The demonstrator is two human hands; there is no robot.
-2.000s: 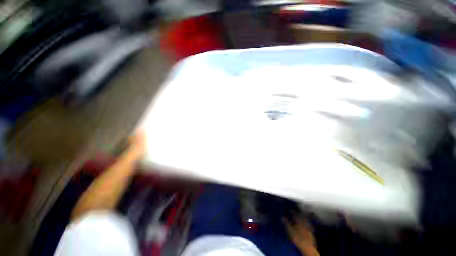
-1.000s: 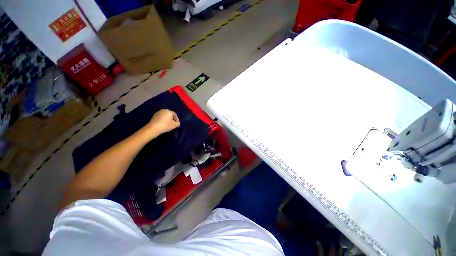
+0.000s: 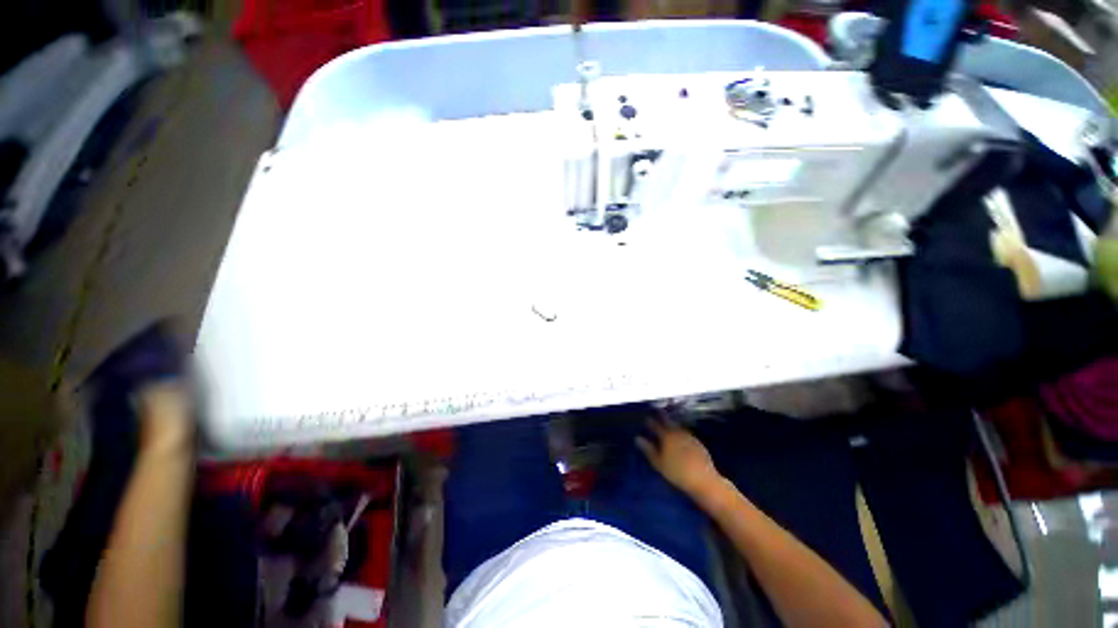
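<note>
My left hand [image 3: 166,411] is blurred at the lower left, beside the table's left end, and holds a dark cut fabric piece [image 3: 123,380]. The cloth hangs down over the red crate [image 3: 386,515]. My right hand [image 3: 677,454] is low in front of my lap, below the table's front edge, close to dark cloth [image 3: 785,472]; whether it grips anything cannot be told. The white sewing machine [image 3: 791,166] stands on the white table [image 3: 392,282], with its needle end [image 3: 601,221] to the left. Yellow-handled snips [image 3: 785,291] lie under its arm.
A pale-blue trough [image 3: 466,74] runs behind the table. A black device with a blue face [image 3: 928,37] is on the machine's right end. Dark panels [image 3: 956,294] and a pale strip are at the right. Another red crate [image 3: 307,43] stands behind the trough.
The view has swung right towards the machine. My left hand was on the dark cloth over the red crate and now holds a piece raised at the table's left end. My right hand has come into view.
</note>
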